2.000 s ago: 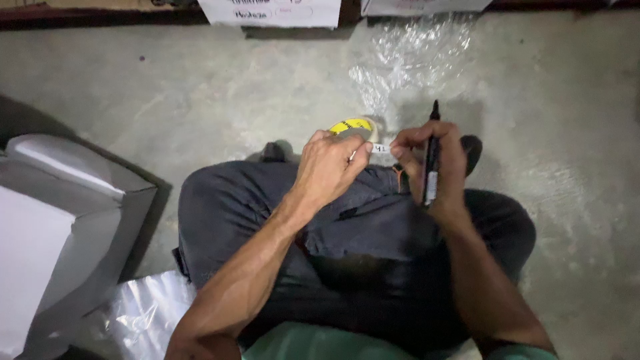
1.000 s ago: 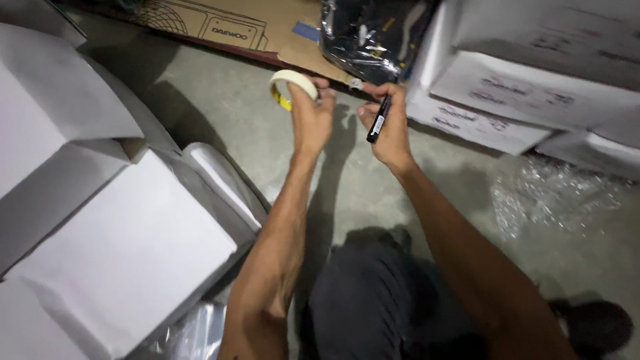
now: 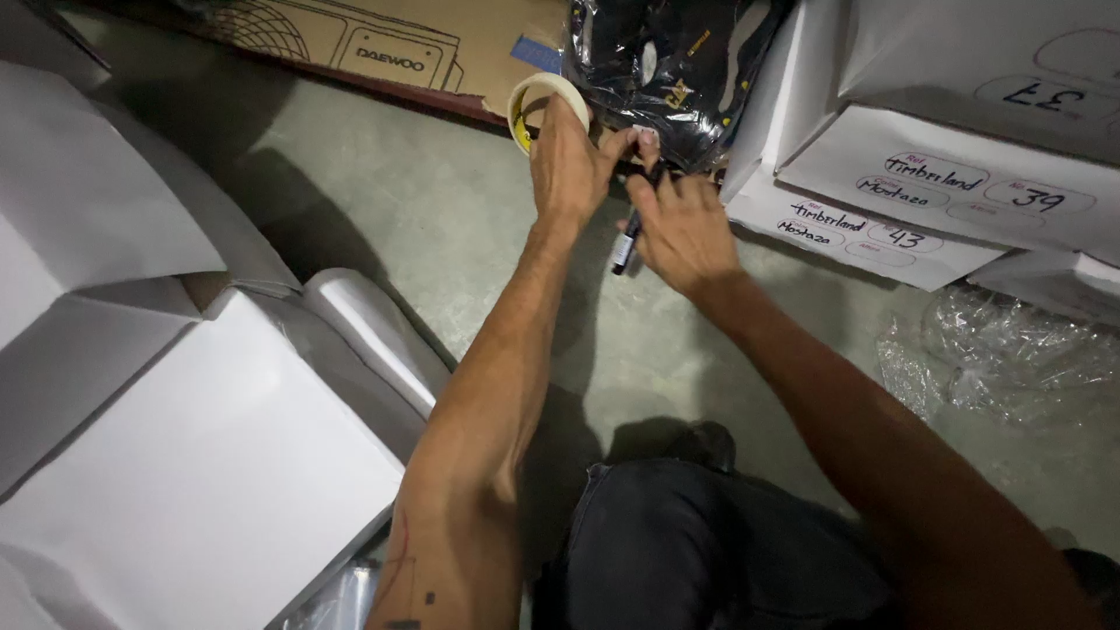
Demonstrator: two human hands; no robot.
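My left hand (image 3: 567, 166) holds a roll of masking tape (image 3: 575, 90), which hangs around its fingers. My right hand (image 3: 687, 219) grips a black marker (image 3: 626, 241) pointing down past the palm. Between the fingertips of both hands is a small white piece of tape (image 3: 646, 135), right at the near edge of a clear plastic bag (image 3: 665, 61) that holds dark shoes or clothing with a CAT logo. Whether the piece touches the bag I cannot tell.
White boxes (image 3: 875, 166) with handwriting on their sides stand at the right, crumpled clear plastic (image 3: 1015, 350) below them. Large white open boxes (image 3: 201, 464) fill the left. A brown cardboard box (image 3: 490, 35) with a blue tape strip lies along the top.
The view has swung toward the bagged goods since two seconds ago. Both hands have reached out from above the lap to the bag's near edge, still with the tape roll and marker.
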